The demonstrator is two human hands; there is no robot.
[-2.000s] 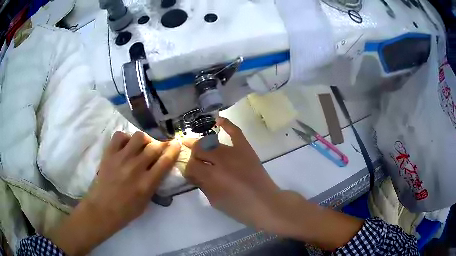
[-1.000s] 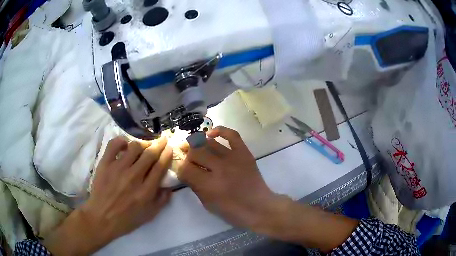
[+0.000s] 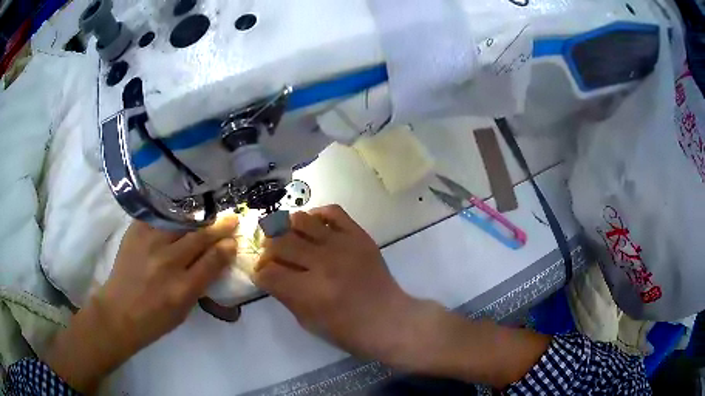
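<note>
The white padded garment (image 3: 73, 224) lies at the left and runs under my left hand. Its small cream band (image 3: 246, 249) is brightly lit just in front of the needle area of the sewing machine (image 3: 309, 46). My left hand (image 3: 162, 267) presses flat on the fabric left of the band, fingertips near the needle. My right hand (image 3: 325, 271) grips the band's right edge with curled fingers, beside a small grey block (image 3: 274, 223). The needle tip is hidden by glare and machine parts.
A pale yellow folded pad (image 3: 394, 158), snips with pink and blue handles (image 3: 495, 220) and a flat brown strip (image 3: 495, 170) lie right of the needle. A black strap (image 3: 545, 209) crosses the table. A white plastic bag (image 3: 618, 201) hangs at the right.
The machine head shows further left and higher in the view. My left hand has shifted left with the fabric, and my right forefinger has drawn back and curled in. The cream band between my hands shows more.
</note>
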